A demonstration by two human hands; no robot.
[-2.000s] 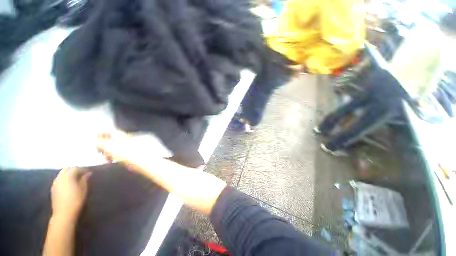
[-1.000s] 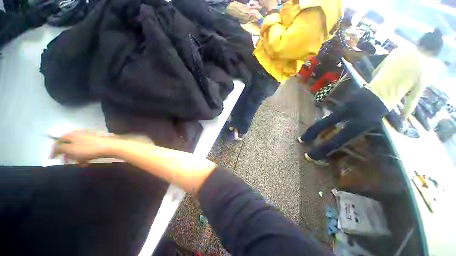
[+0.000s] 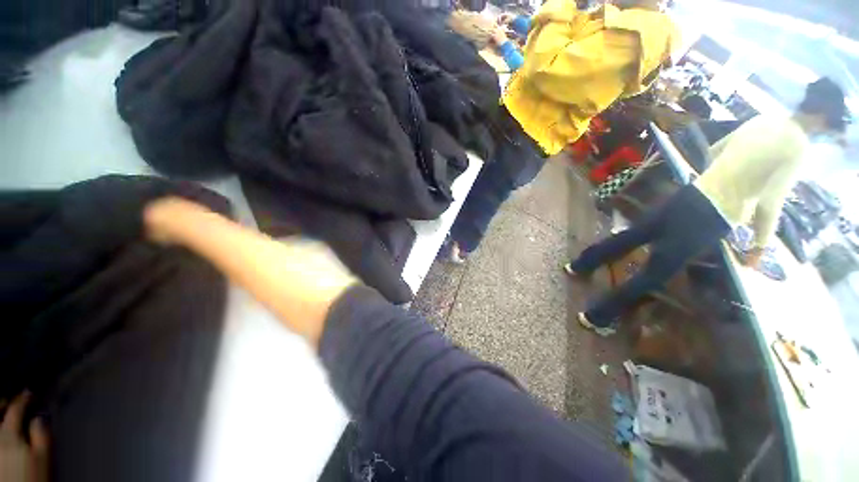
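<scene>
A black garment [image 3: 132,320] lies over the white table [image 3: 273,395] in front of me, bunched at its far edge. My right hand [image 3: 179,221] reaches in from the right and is on the garment's far part; its fingers are blurred and partly hidden in the cloth. My left hand [image 3: 24,438] is at the lower left, cut off by the picture's edge, with fingertips against the garment. I cannot tell whether either hand grips it. No snips can be made out.
A crumpled pile of black garments [image 3: 330,122] lies at the table's far end. Beyond the speckled floor [image 3: 513,292], a person in a pale yellow top [image 3: 753,169] leans over another worktable [image 3: 763,301]. A yellow cloth [image 3: 584,66] is at the top. A white bag [image 3: 673,409] lies below that worktable.
The garment's far edge is now bunched further up the table, and its right side has moved left, baring white table. My right hand has moved up onto the cloth. My left hand shows again, lower left.
</scene>
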